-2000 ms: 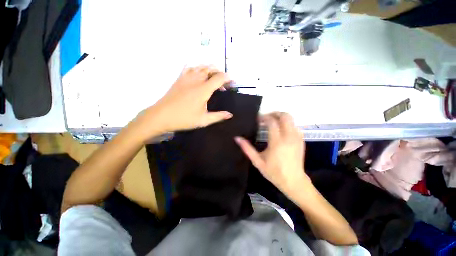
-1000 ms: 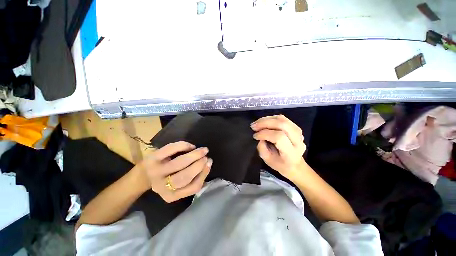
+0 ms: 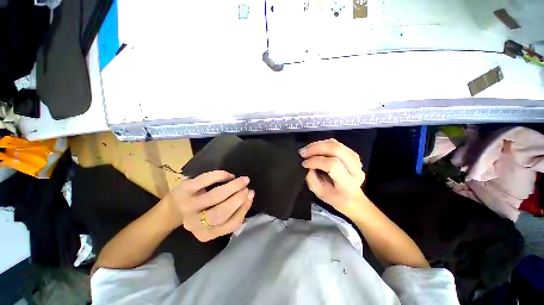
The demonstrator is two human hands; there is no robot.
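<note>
A dark fabric panel [image 3: 268, 173] is held up over the lap, just below the table's front edge. My left hand [image 3: 215, 202], with a ring on one finger, grips its left part, fingers on top of the cloth. My right hand [image 3: 334, 173] pinches its right edge between thumb and fingers. Loose dark threads hang from the panel's left corner and lower edge. The fingertips' undersides and the back of the cloth are hidden.
A measuring tape [image 3: 286, 123] runs along the white table's [image 3: 191, 65] front edge. Small brown rectangle [image 3: 485, 81] and thread snips [image 3: 514, 49] lie right. Dark cut pieces [image 3: 65, 77] and blue tape [image 3: 109, 36] are left. Pink fabric [image 3: 495, 170] is below right.
From two seconds ago, both hands and the panel have come down off the table edge to the lap, and the view has tilted down. Over the last second the hands have barely moved.
</note>
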